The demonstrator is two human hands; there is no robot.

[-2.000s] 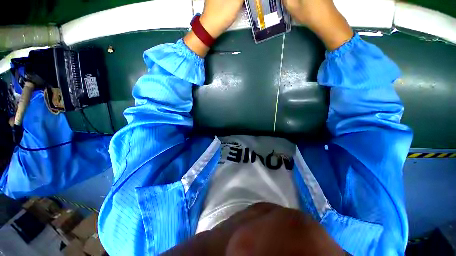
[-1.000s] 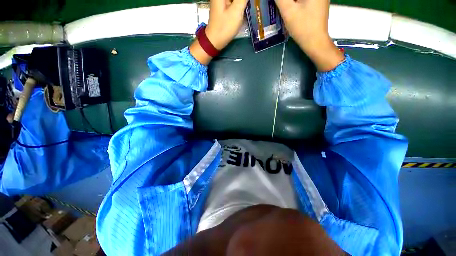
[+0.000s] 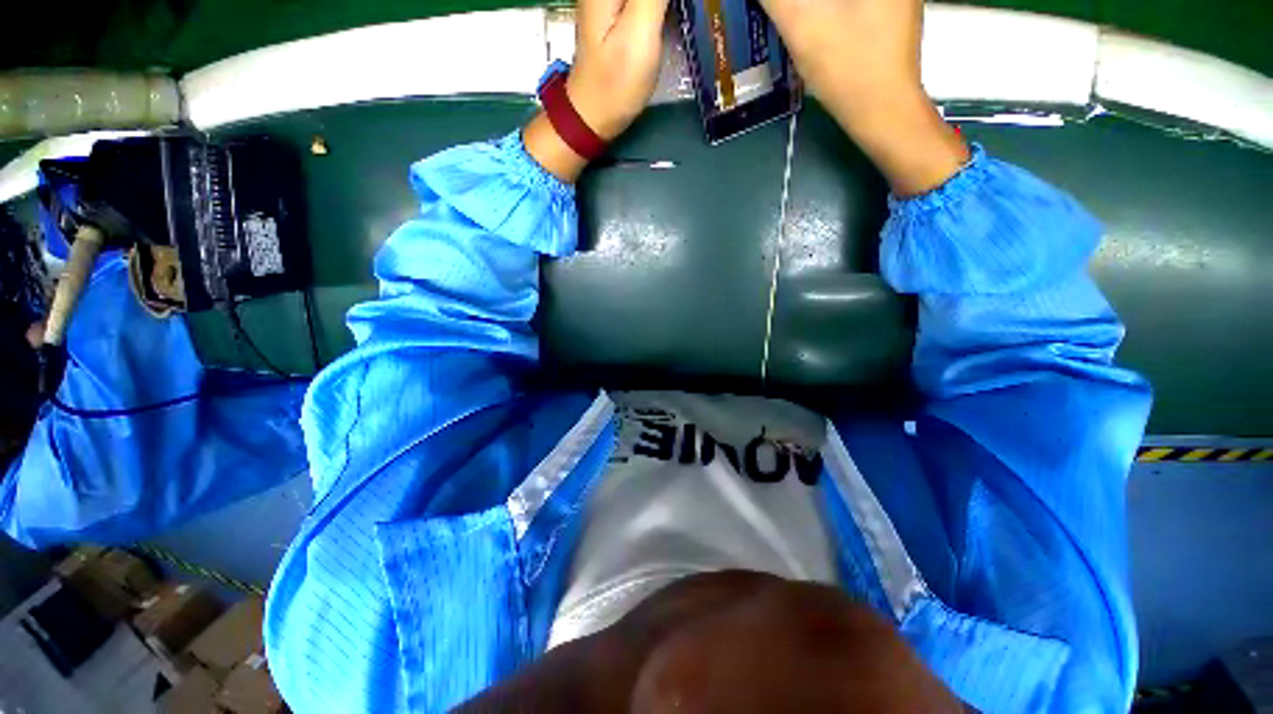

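Note:
A palm-sized flat electronic unit (image 3: pixel 736 70) with a yellow strip, silver-blue face and dark near end lies between my hands at the top edge, over the white rail. My left hand (image 3: pixel 614 63) is at its left side, with a dark red band on the wrist. My right hand (image 3: pixel 859 63) is at its right side. Both hands are cut off by the picture's top edge, so the fingertips and their hold are hidden. A thin dark tool with a pale tip, perhaps tweezers (image 3: pixel 645 165), lies on the green bench near my left wrist.
The white rail (image 3: pixel 363 77) curves across the top, with the green belt (image 3: pixel 419 17) beyond. At left stand a black soldering station (image 3: pixel 231 223) and a pale-handled iron (image 3: pixel 70 286), beside a neighbour's blue sleeve (image 3: pixel 98 433). A thin white strip (image 3: pixel 1005 120) lies by the rail at right.
Since the first frame the view has shifted so that the unit, hands and rail sit slightly lower. My right hand now covers more of the unit's upper right side.

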